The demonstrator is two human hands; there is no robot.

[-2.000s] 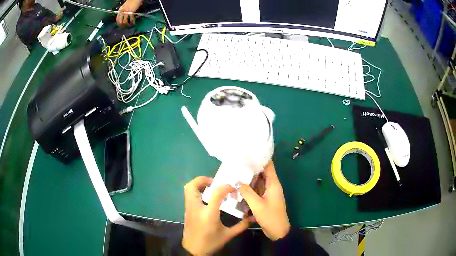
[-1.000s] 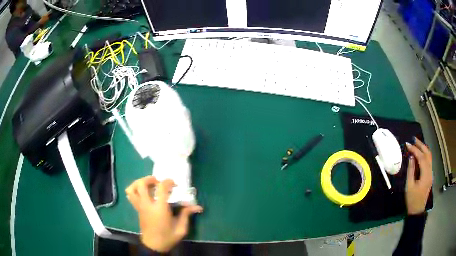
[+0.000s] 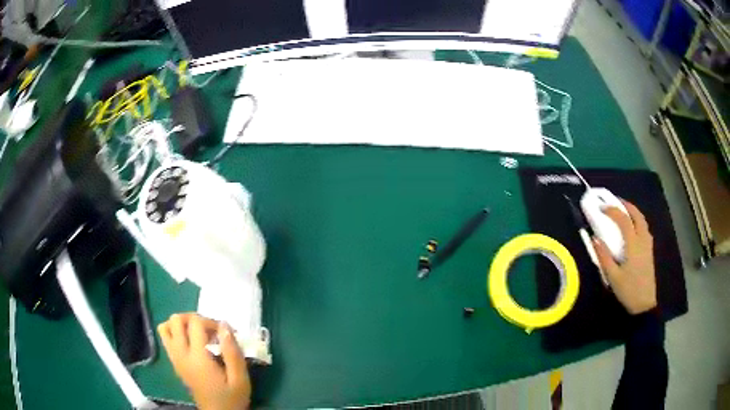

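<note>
The white security camera [image 3: 220, 240] lies on the green mat at the left, its round dark lens face ringed by LEDs towards the upper left. A thin white antenna [image 3: 152, 244] sticks out along its left side. My left hand [image 3: 208, 360] is at the camera's lower end, thumb and fingers against the white base [image 3: 254, 344]. A small white bit shows between the fingers; whether it is a separate piece or part of the base cannot be told. My right hand [image 3: 632, 260] rests on the white mouse [image 3: 604, 220], fingers over it, on the black pad [image 3: 560, 332].
Yellow tape roll [image 3: 500, 300] overlaps the pad. A slim dark tool [image 3: 460, 239] and small dark bits lie mid-mat. Keyboard [image 3: 384, 108] and monitor [image 3: 360, 44] stand behind. At left are the printer [image 3: 56, 192], label strip [image 3: 92, 328], phone [image 3: 132, 312] and tangled cables [image 3: 132, 100].
The right hand has left the camera and moved right onto the mouse. The camera has moved left from the middle with my left hand, its lens face now turned more towards view.
</note>
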